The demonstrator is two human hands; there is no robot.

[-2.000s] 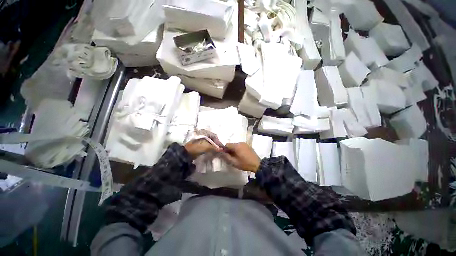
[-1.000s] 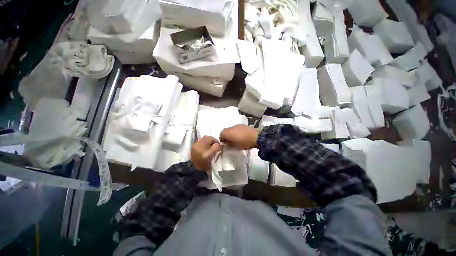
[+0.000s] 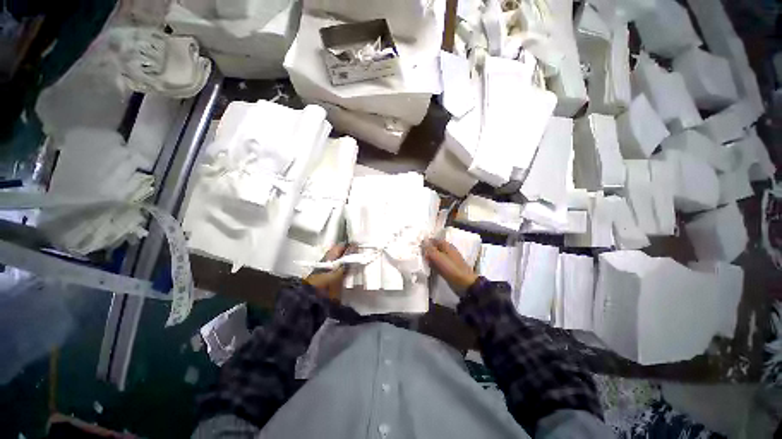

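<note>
A tied bundle of white cut pieces (image 3: 386,210) lies at the table's front edge before me, with a white strip (image 3: 390,249) knotted round its middle. My left hand (image 3: 329,274) is at its left side and my right hand (image 3: 449,264) at its right side, gripping it between them. The fingertips are partly hidden by the bundle and strip ends. More tied bundles (image 3: 249,176) lie just to the left.
A small open box (image 3: 360,56) with pale bits stands on a tall stack behind. Small white blocks (image 3: 538,279) line the front edge, and a big panel stack (image 3: 647,300) is at right. A metal rail (image 3: 163,197) and a tape measure (image 3: 178,257) are at left.
My hands were together over the knot and have moved apart to the bundle's sides. The strip is now knotted with its ends spread. The view has shifted slightly.
</note>
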